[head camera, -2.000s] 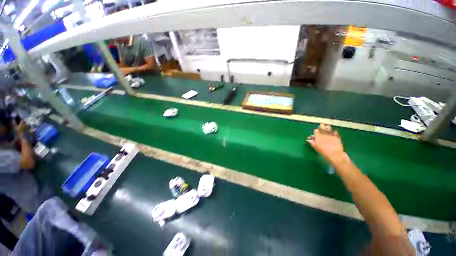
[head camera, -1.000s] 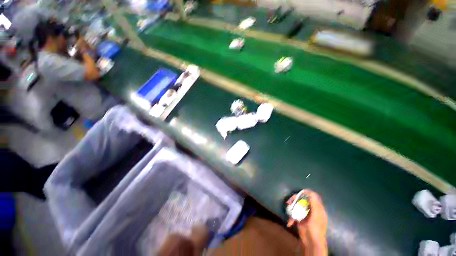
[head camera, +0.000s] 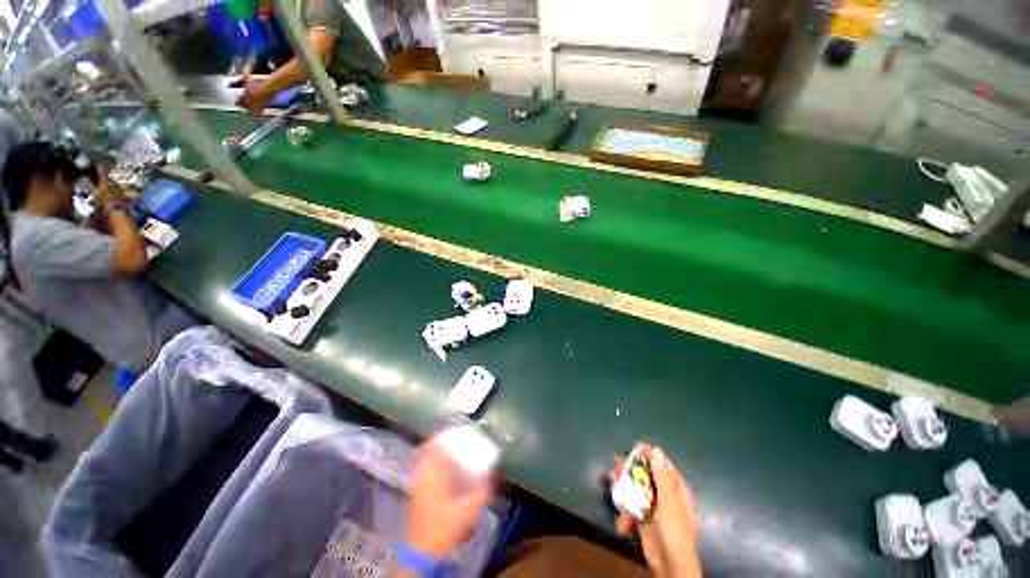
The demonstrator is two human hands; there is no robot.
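My right hand (head camera: 666, 514) holds an inner assembly (head camera: 635, 488), white with yellow parts, open side up, over the bench's near edge. My left hand (head camera: 443, 502), blurred, with a blue wrist band, holds a white front shell (head camera: 469, 447) above the rim of the near bin. Another white front shell (head camera: 472, 390) lies on the bench just beyond it. A cluster of white pieces (head camera: 486, 320) lies farther off, one showing wires. The near lined bin (head camera: 305, 452) holds covers with dark holes, partly hidden by my left hand.
Closed travel adapters (head camera: 864, 422) are grouped at right. A blue tray (head camera: 278, 273) and white fixture strip (head camera: 328, 282) lie at left. The green conveyor belt (head camera: 723, 265) carries white pieces (head camera: 574, 208). A brown-edged tray (head camera: 649, 165) is beyond. One person (head camera: 68, 243) sits left; another stands across.
My left hand has come up from inside the near bin with a white front shell. My right hand still holds the assembly, slightly further left. The head view has tilted up.
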